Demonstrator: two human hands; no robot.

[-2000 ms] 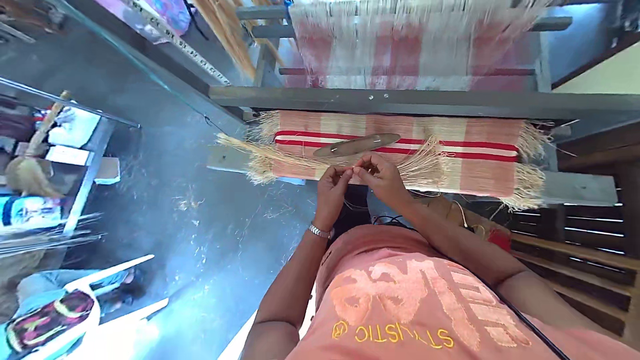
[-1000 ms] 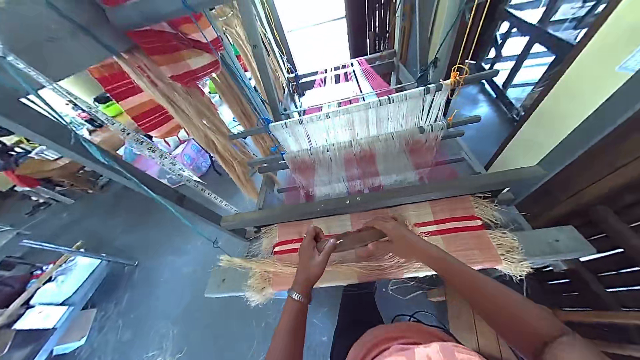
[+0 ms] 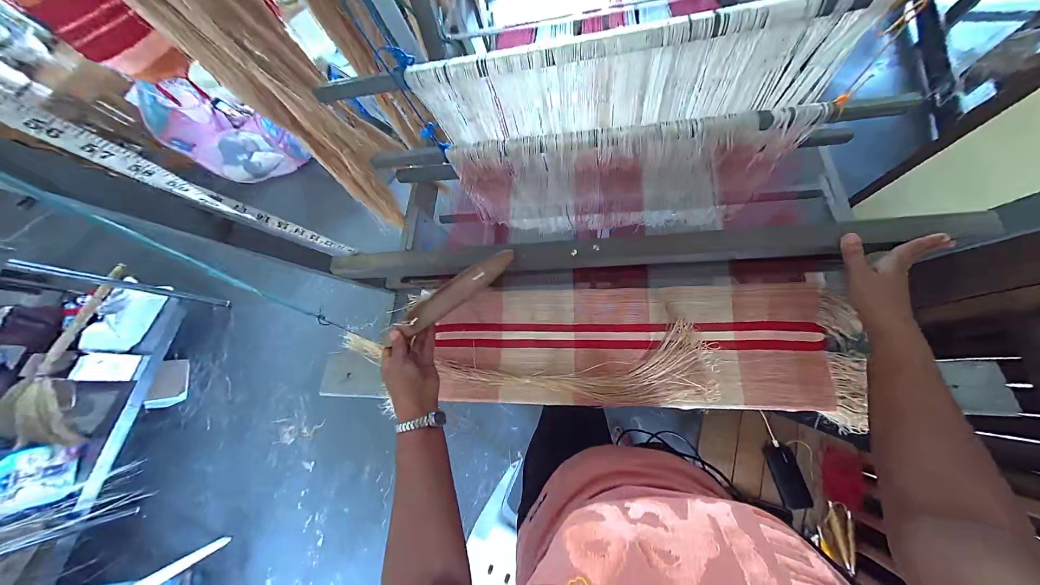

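Note:
My left hand (image 3: 410, 366) grips the near end of a wooden weaving shuttle (image 3: 461, 294) at the left edge of the woven cloth (image 3: 617, 313). The shuttle tilts up to the right, its far tip over the loom's beater bar (image 3: 634, 250). My right hand (image 3: 886, 276) rests on the right part of that bar, thumb and fingers spread, holding nothing. Red and white stripes cross the pink and beige cloth. A loose bundle of straw-coloured fibre (image 3: 617, 382) lies on its near part. White string heddles (image 3: 634, 89) hang beyond the bar.
A tape measure (image 3: 162, 180) runs along the loom frame at left, near a taut green cord (image 3: 162, 244). Hanks of brown fibre (image 3: 276, 89) hang behind. A low shelf (image 3: 134, 406) with papers stands at far left. A black device (image 3: 786, 475) with a cable lies at lower right.
My hands have moved apart: the left to the cloth's left edge with the shuttle, the right to the beater bar. Before, the shuttle lay over the middle of the cloth.

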